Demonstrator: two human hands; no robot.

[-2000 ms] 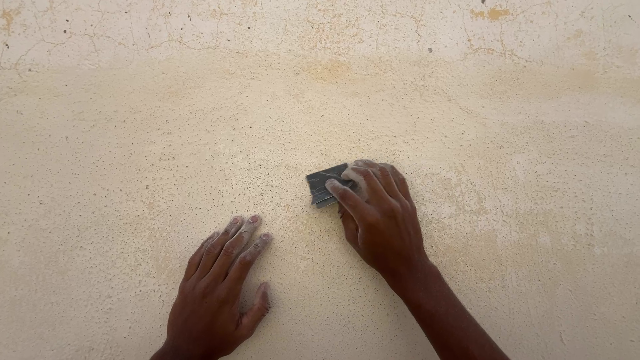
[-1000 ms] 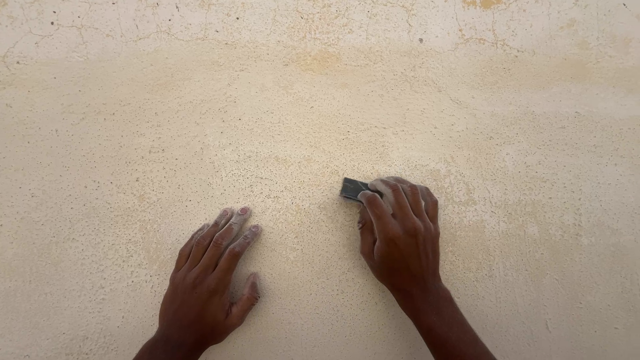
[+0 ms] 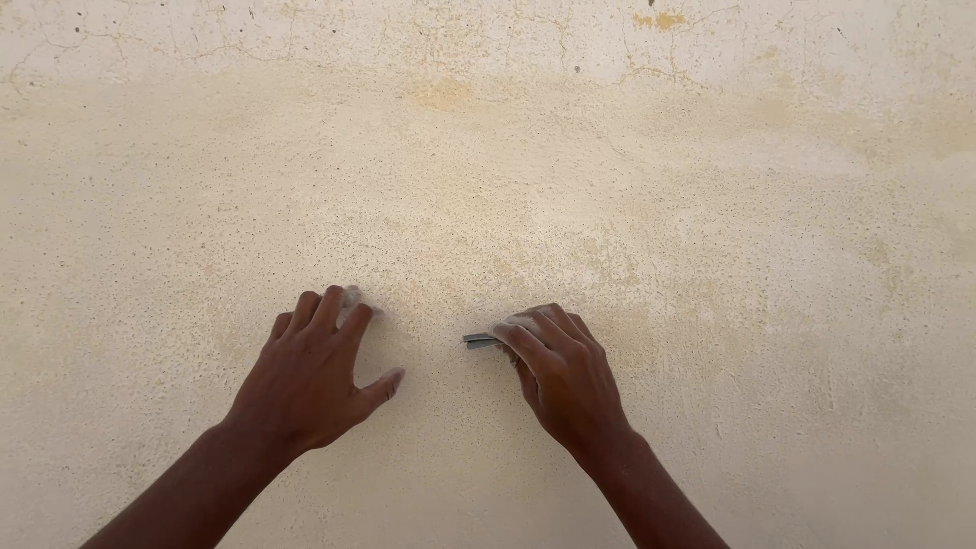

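Observation:
Against a cream plastered wall [image 3: 427, 191], my right hand [image 3: 568, 370] grips a folded piece of dark grey sandpaper [image 3: 479, 341]. Its folded end sticks out to the left of my fingers, and the rest is hidden under them. Pale dust coats the fingertips. To the left, my left hand [image 3: 313, 377] holds nothing; its fingers are apart and bent, with the thumb pointing toward the sandpaper. Whitish dust shows on its fingertips too. A short gap of wall lies between the two hands.
Fine pits cover the wall surface. Along the top runs a paler band with thin cracks and an orange-yellow patch [image 3: 660, 20]. Faint worn, darker patches [image 3: 610, 263] show above and right of my right hand.
My right hand has moved down the wall with the sandpaper, which now shows only a narrow folded end. My left hand's fingers, flatter before, are now more bent.

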